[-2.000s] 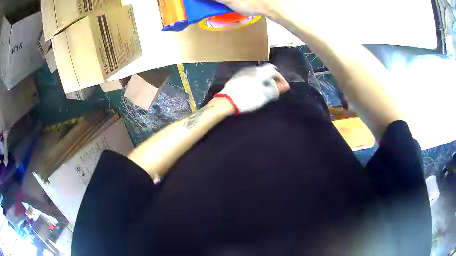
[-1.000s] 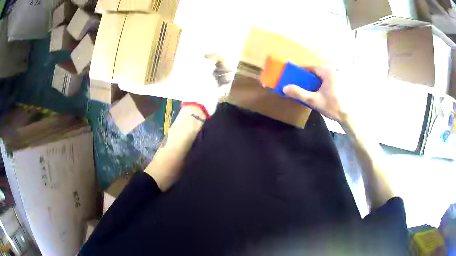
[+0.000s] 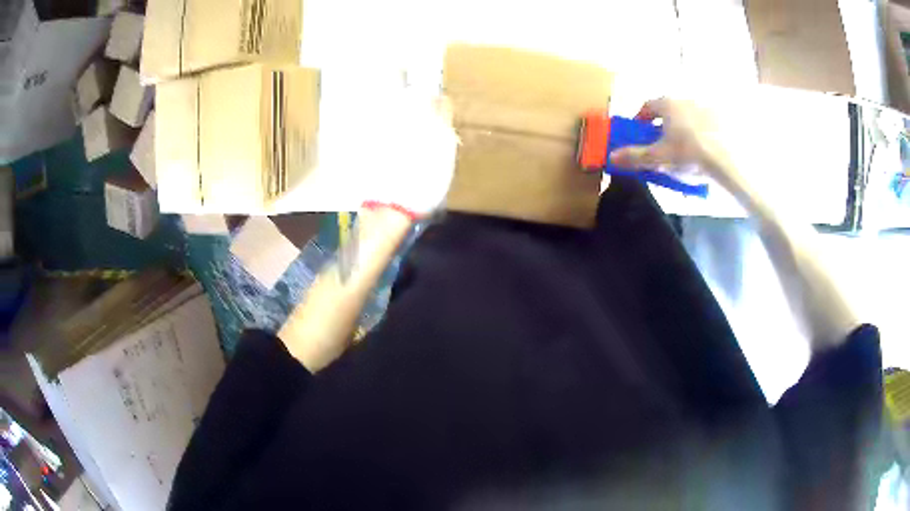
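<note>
A brown carton [image 3: 524, 165] with closed top flaps sits in front of my body at the table's near edge, its seam running left to right. My right hand [image 3: 679, 140] is bare and grips a blue tape dispenser [image 3: 634, 135]. The dispenser's orange-red front end is at the carton's right edge, by the seam. My left hand [image 3: 419, 165], in a white glove with a red cuff, is at the carton's left side. It is washed out against the bright table, and its fingers are hard to make out. Tape on the seam cannot be made out clearly.
Closed brown cartons [image 3: 225, 140] stand at the left end of the white table [image 3: 379, 60]. Small boxes [image 3: 128, 205] and a large white carton [image 3: 140, 389] lie on the green floor at left. An open carton's brown flap [image 3: 798, 45] shows at the far right.
The dispenser has moved right, from over the middle of the carton to its right edge. The carton now sits straighter in view. My left hand stays at its left side.
</note>
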